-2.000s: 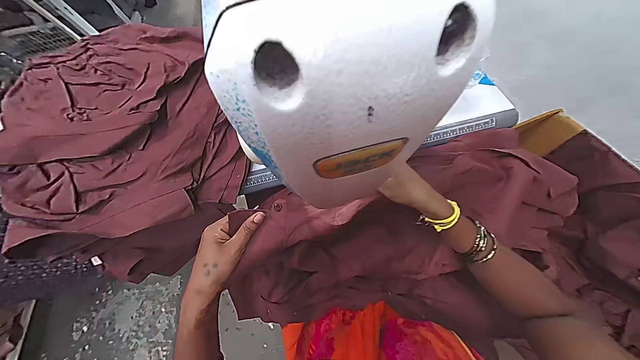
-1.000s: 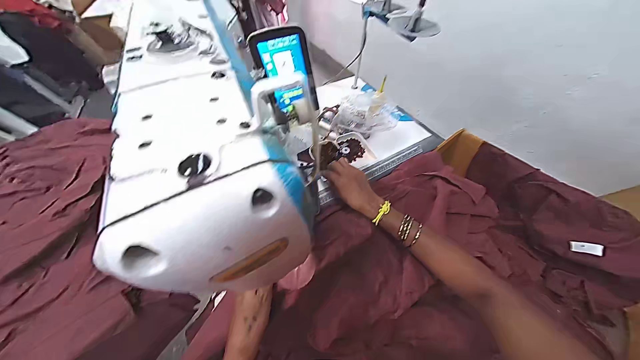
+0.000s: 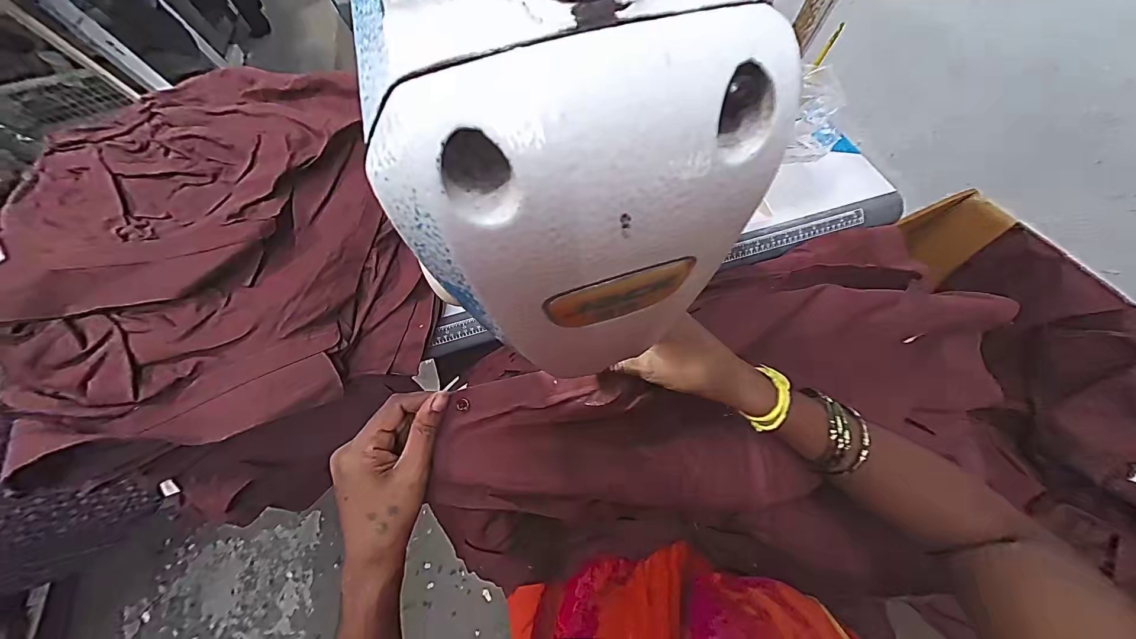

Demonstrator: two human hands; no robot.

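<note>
A maroon garment stretches between my two hands in front of the white head of an industrial sewing machine. My left hand pinches its edge between thumb and fingers, close to a small dark button. A thin pale sliver sticks up at those fingertips; what it is, I cannot tell. My right hand, with a yellow band and bangles at the wrist, has its fingertips on the cloth just under the machine head. The head hides the needle area and part of those fingers.
More maroon garments are heaped at the left. Maroon cloth lies in an open cardboard box at the right. The machine bed's edge carries a ruler strip. A clear plastic bag lies behind, near the grey wall.
The view has swung strongly. My right hand has moved from the small parts beside the machine, where it was one second ago, back to the cloth under the machine head.
</note>
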